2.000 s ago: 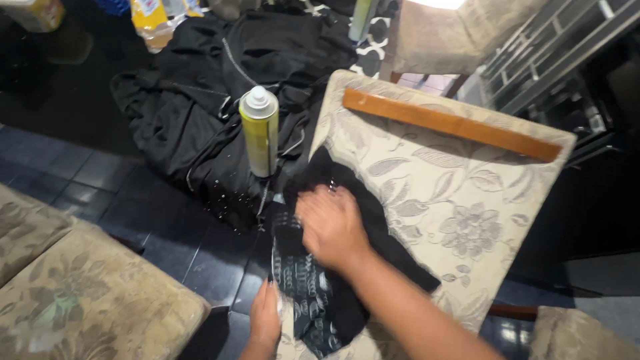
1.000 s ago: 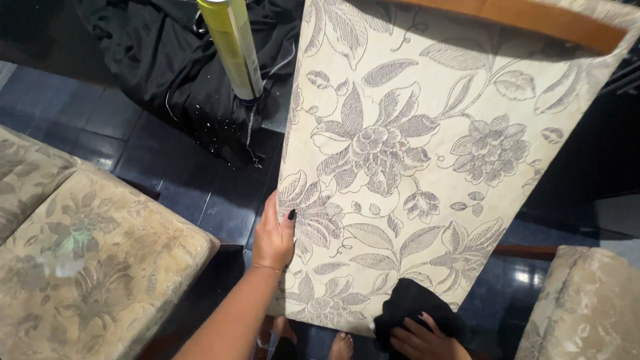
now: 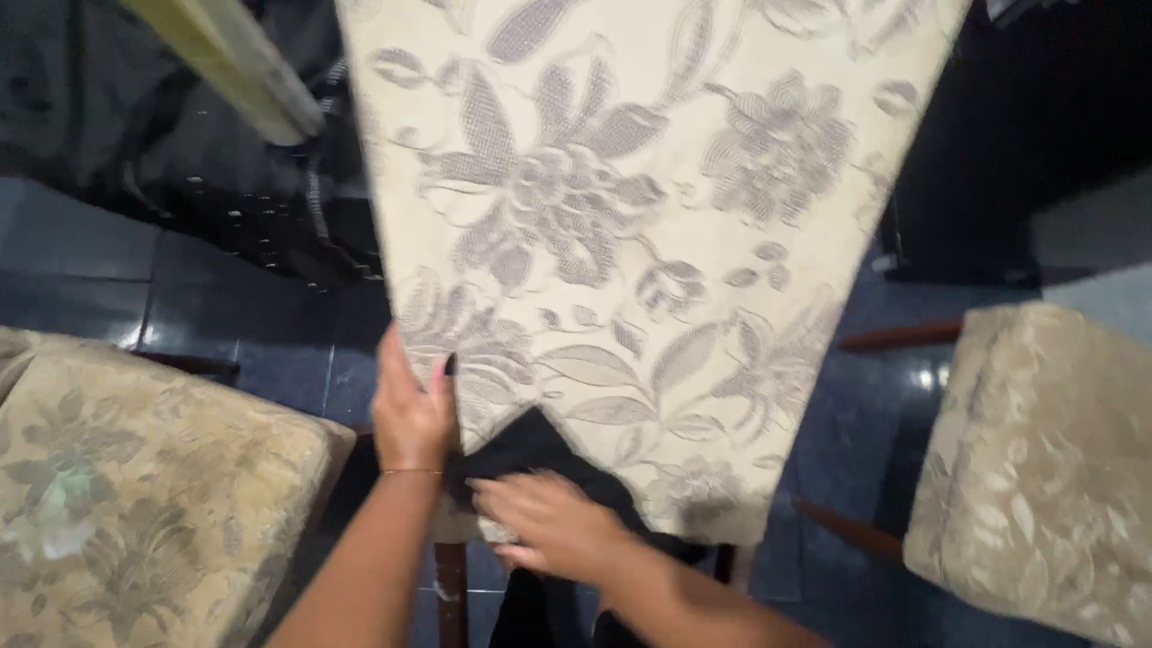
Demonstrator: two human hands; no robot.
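Observation:
A chair back in cream floral upholstery point(image 3: 576, 342) fills the middle of the head view. My left hand point(image 3: 414, 405) grips its left edge, the thumb on the fabric. Near the lower edge of the panel, my right hand point(image 3: 558, 522), slightly blurred, lies on a black cloth point(image 3: 531, 450) and presses it against the upholstery. The cloth is partly hidden under this hand. At the upper left a yellow-green spray can point(image 3: 234, 63) stands against black fabric point(image 3: 81, 126).
Stained floral chair seats stand at the left point(image 3: 171, 486) and the right point(image 3: 1035, 477), with wooden legs by the right one. Dark blue floor tiles point(image 3: 90, 243) show between them. My legs are just below the chair back.
My right hand and the black cloth have moved left along the lower edge of the upholstery since one second ago. My left hand still holds the left edge. The view has come closer.

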